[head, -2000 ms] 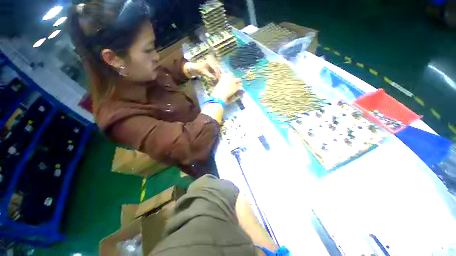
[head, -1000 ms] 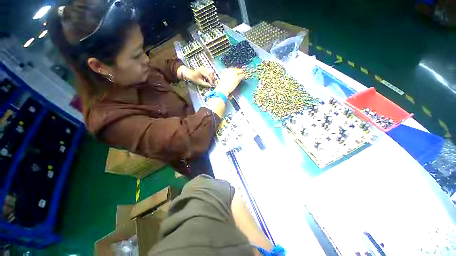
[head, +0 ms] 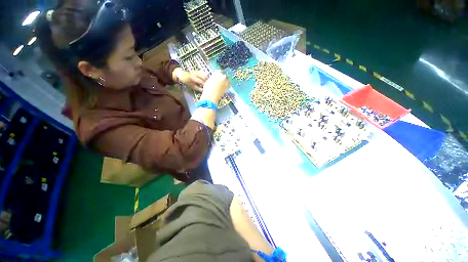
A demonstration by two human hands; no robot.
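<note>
Neither of my hands is in the picture. One of my arms shows in an olive sleeve (head: 200, 225), with a bare forearm and a blue wrist strap (head: 273, 255) at the bottom edge; the hand beyond it is cut off. Conveyor rails (head: 249, 197) run beside this forearm. A broken row of dark components (head: 378, 245) lies beyond the rails near the bottom edge, washed by glare. A circuit board panel (head: 226, 137) dotted with dark parts sits in the line farther up.
A person in a brown shirt (head: 149, 120) works over the line with both hands. A gold-brown heap (head: 277, 92), a black heap (head: 234, 55) and a board panel (head: 326, 133) lie beyond. Red bin (head: 377, 105) and blue bin (head: 414, 139) stand right. Cartons (head: 151, 225) are on the floor.
The whole view has shifted, so the table and person appear farther left and slightly higher. The other person's nearer hand moved from the small parts back over the line. My arm stays similarly placed.
</note>
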